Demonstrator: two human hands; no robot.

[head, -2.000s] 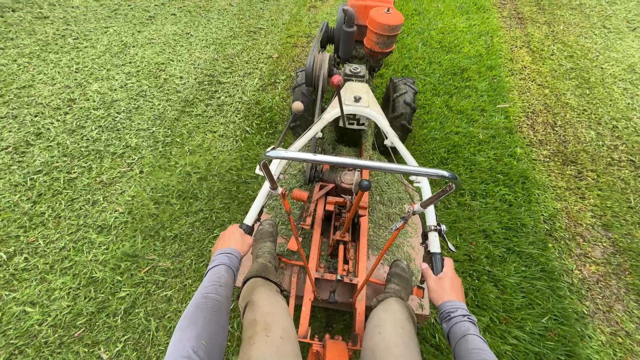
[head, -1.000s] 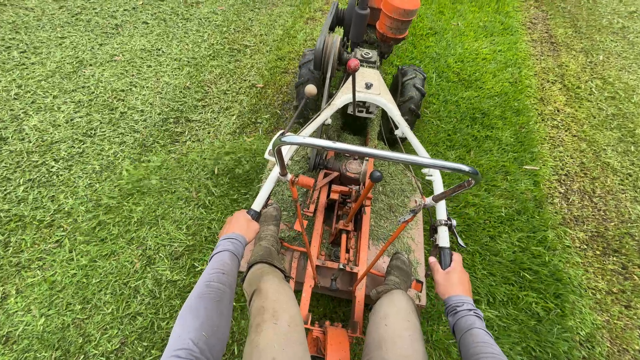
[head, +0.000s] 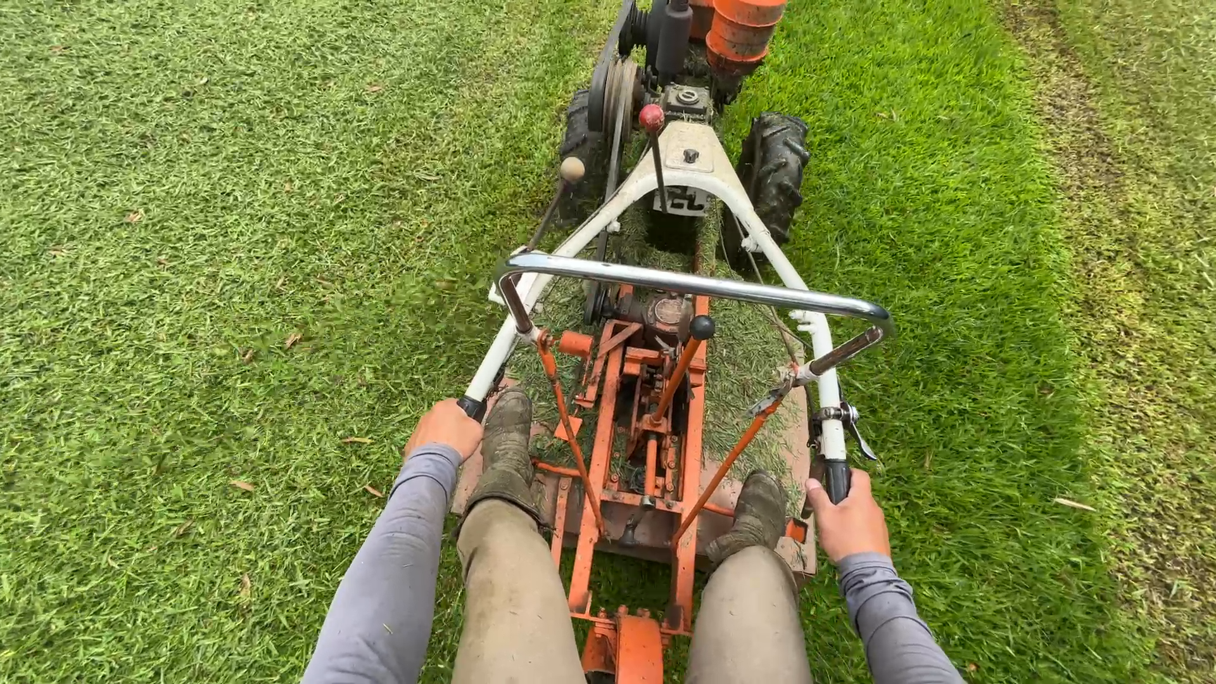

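My left hand (head: 445,429) is closed around the black rubber grip (head: 472,407) at the end of the white tubular handlebar (head: 494,361). On the other side my right hand (head: 848,516) holds the right black grip (head: 837,480), just below a metal hand lever (head: 858,434). Between them lies the orange steel frame (head: 603,446) of a ride-on mower built on a two-wheel tractor. A chrome bar (head: 693,282) crosses above it. An orange lever with a black knob (head: 701,328) rises from the middle. My booted feet rest on the clipping-covered deck (head: 651,541).
Ahead are the engine with an orange canister (head: 744,33), a belt pulley (head: 622,95) and lugged tyres (head: 774,176). Pale cut grass (head: 237,237) lies to the left, taller bright grass (head: 950,285) to the right, and a yellowish worn strip (head: 1121,380) farther right.
The handlebar's front end and the tractor have swung somewhat right in view since the first frame. Both hands have stayed on the grips.
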